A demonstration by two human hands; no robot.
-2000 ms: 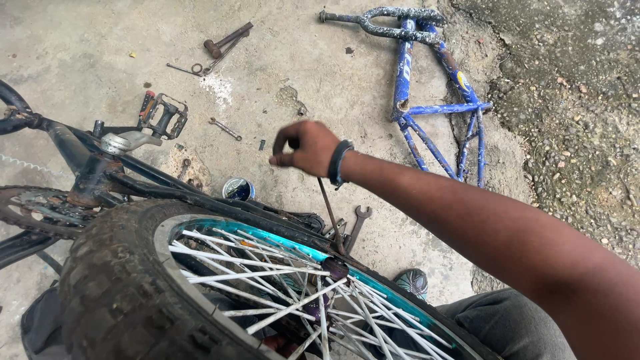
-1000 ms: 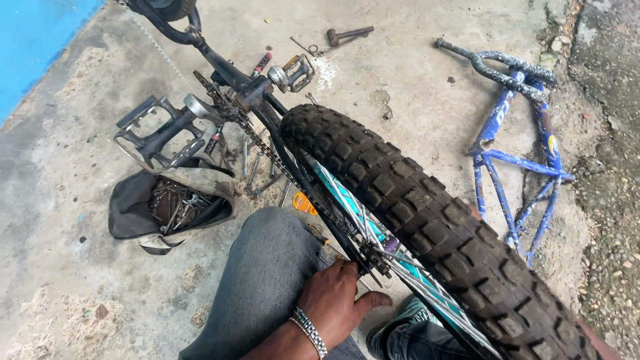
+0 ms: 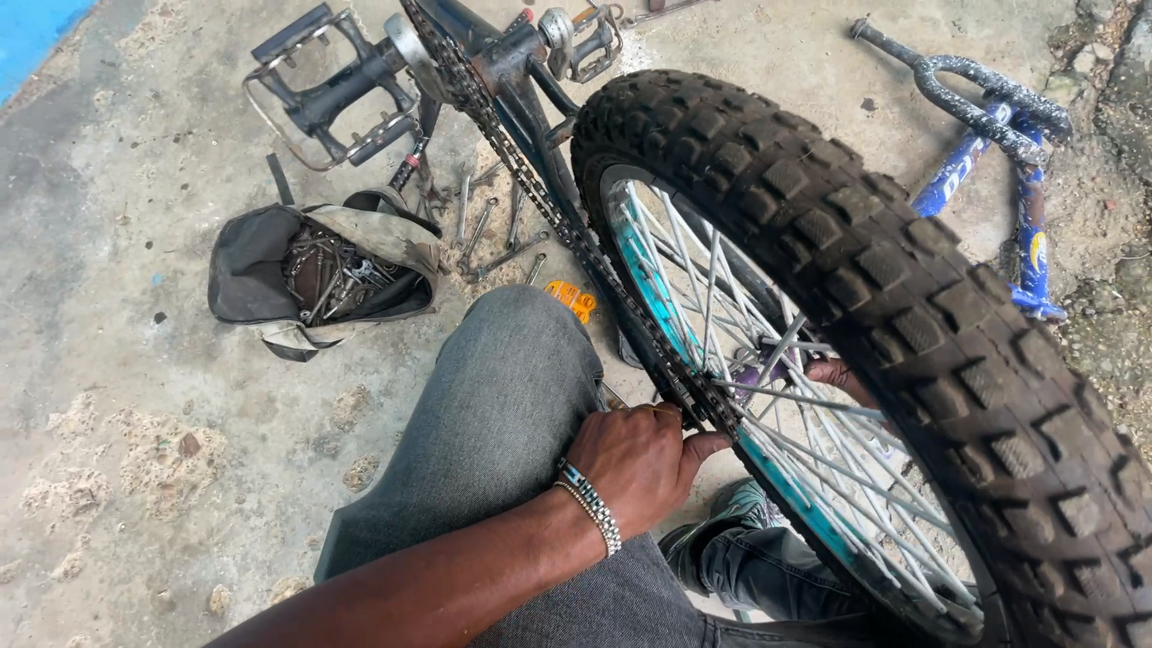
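My left hand point(image 3: 643, 459), with metal bracelets on its wrist, is at the rear axle end beside the bicycle chain point(image 3: 531, 184); its thumb points toward the chain and its fingertips are hidden. Beyond the white spokes, part of my right hand point(image 3: 841, 378) shows near the purple hub point(image 3: 751, 373); the tire hides the rest. The wheel has a knobby black tire point(image 3: 810, 216) and a teal and silver rim point(image 3: 652, 279). It sits in a dark bicycle frame point(image 3: 517, 99). What either hand grips cannot be made out.
An open bag point(image 3: 256, 261) full of metal tools lies on the concrete at left. Several wrenches point(image 3: 481, 225) and an orange piece point(image 3: 573, 301) lie near my knee. A pedal point(image 3: 346, 103) sticks out at upper left. A blue frame point(image 3: 1030, 216) with a speckled fork point(image 3: 967, 103) lies at right.
The right hand, raised over the wheel two seconds ago, is now behind the spokes near the hub. The left hand remains by the axle end since a second ago. The view has shifted a lot.
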